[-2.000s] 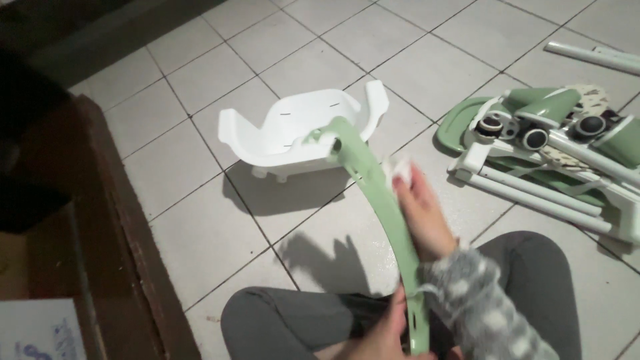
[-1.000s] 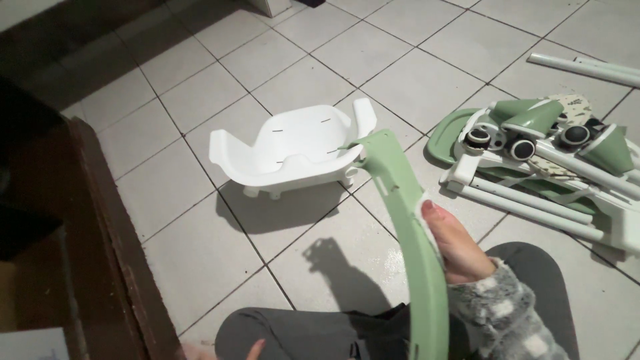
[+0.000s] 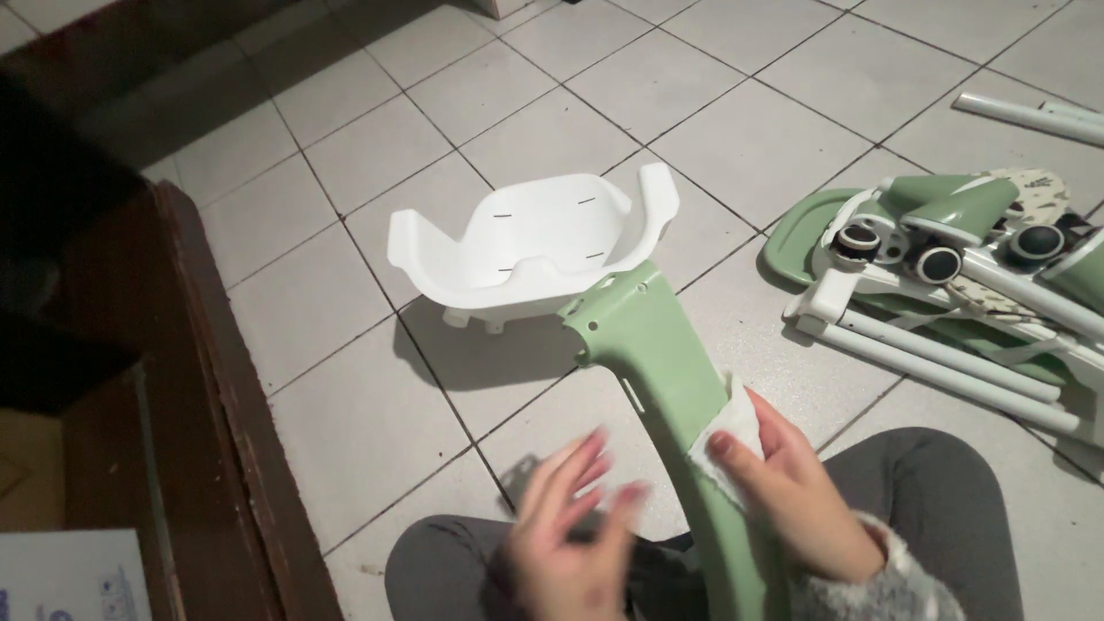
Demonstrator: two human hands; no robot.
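Observation:
A long, curved green plastic panel [image 3: 664, 371] with small holes at its upper end stands between my legs, its lower end out of view. My right hand [image 3: 785, 483] grips its right edge, with a white cloth or wipe [image 3: 729, 440] pressed between fingers and panel. Left of the panel, my left hand [image 3: 578, 526] is blurred, fingers apart, holding nothing. Beyond the panel's upper end, a white plastic seat shell [image 3: 552, 233] with two raised arms rests on the tiled floor.
At right on the floor lies a folded green and white frame [image 3: 940, 276] with wheels and patterned fabric. White tubes [image 3: 1026, 116] lie behind it. A dark wooden edge [image 3: 233, 414] runs along the left, beside a white box [image 3: 73, 573] bearing print.
My left hand has come up from the lower left to beside the green panel. My right hand still holds the panel with the white cloth.

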